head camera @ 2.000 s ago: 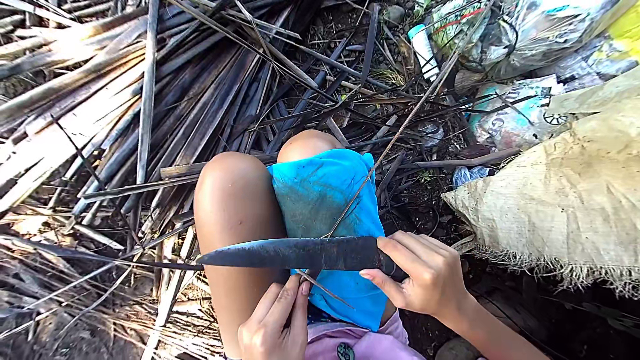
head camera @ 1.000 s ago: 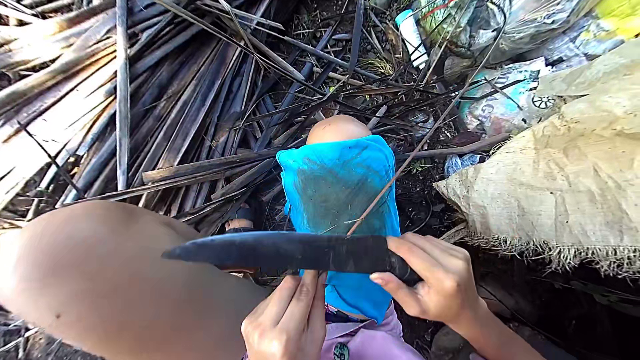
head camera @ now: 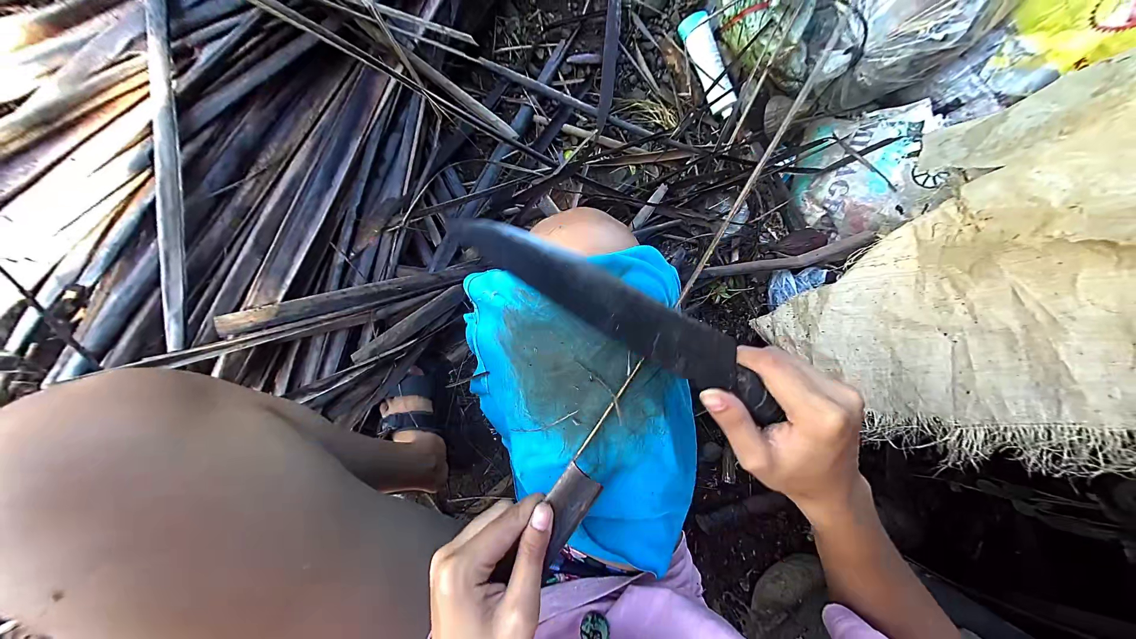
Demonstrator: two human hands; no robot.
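My right hand (head camera: 794, 426) grips the dark handle of a large knife (head camera: 612, 306), whose broad blackened blade points up and left over my thigh. Between thumb and fingers, my left hand (head camera: 497, 564) pinches a brown strip of dried leaf (head camera: 571, 506) with a thin midrib (head camera: 612, 404) extending up and right from it. The midrib passes beneath the blade and comes out beyond it. A dirt-stained blue cloth (head camera: 568, 373) lies over my thigh and knee, under the knife and the midrib.
Dried palm leaves (head camera: 293, 195) are heaped at the left and ahead. Plastic bags (head camera: 861, 169) and a white tube with a blue cap (head camera: 707, 67) lie at the upper right. A frayed woven sack (head camera: 994, 293) covers the right side. My bare other knee (head camera: 204, 497) fills the lower left.
The knife has tilted from nearly level to pointing up and left, and its blade is off the left hand's strip. More of the strip shows. The left knee has swung out to the left.
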